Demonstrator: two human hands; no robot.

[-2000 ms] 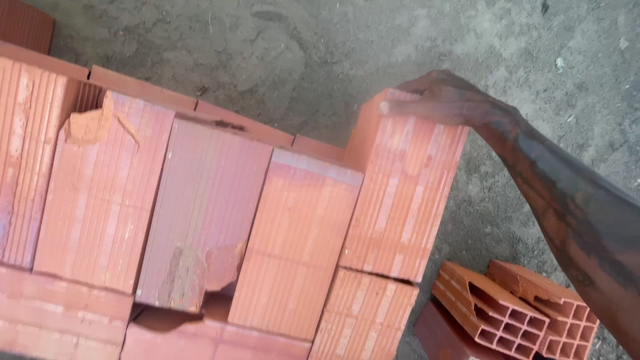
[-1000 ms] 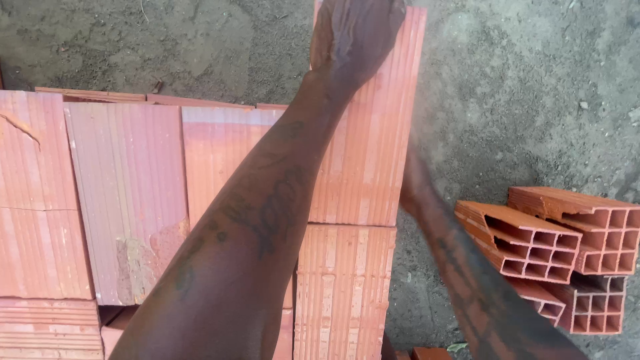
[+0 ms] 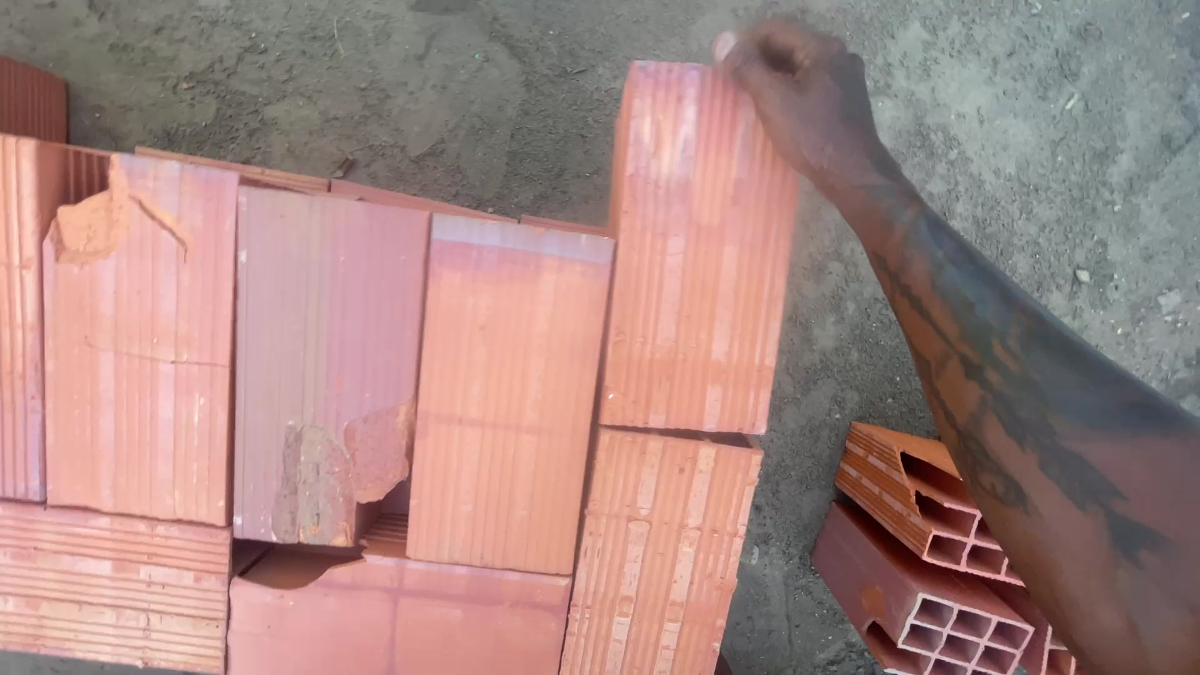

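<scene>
My right hand (image 3: 806,98) is at the top right corner of a ridged hollow clay brick (image 3: 698,253), the farthest one in the stack's right column. Its fingers are curled and slightly blurred, and whether they grip the brick cannot be made out. Below that brick lies another ridged clay brick (image 3: 666,553), with a thin dark gap between them. To the left stand a smooth orange brick (image 3: 511,403), a greyish brick with a broken lower corner (image 3: 328,347) and a chipped, cracked brick (image 3: 141,375). My left hand is out of view.
Several loose hollow bricks (image 3: 966,628) lie on the ground at the lower right, partly behind my forearm. A smooth brick (image 3: 403,619) and a ridged brick (image 3: 112,581) form the stack's near row. Grey dirt ground (image 3: 450,103) surrounds the stack.
A second ago one arm reached across the stack to the far right brick, with the other arm to its right; now only my right arm shows. The view has shifted.
</scene>
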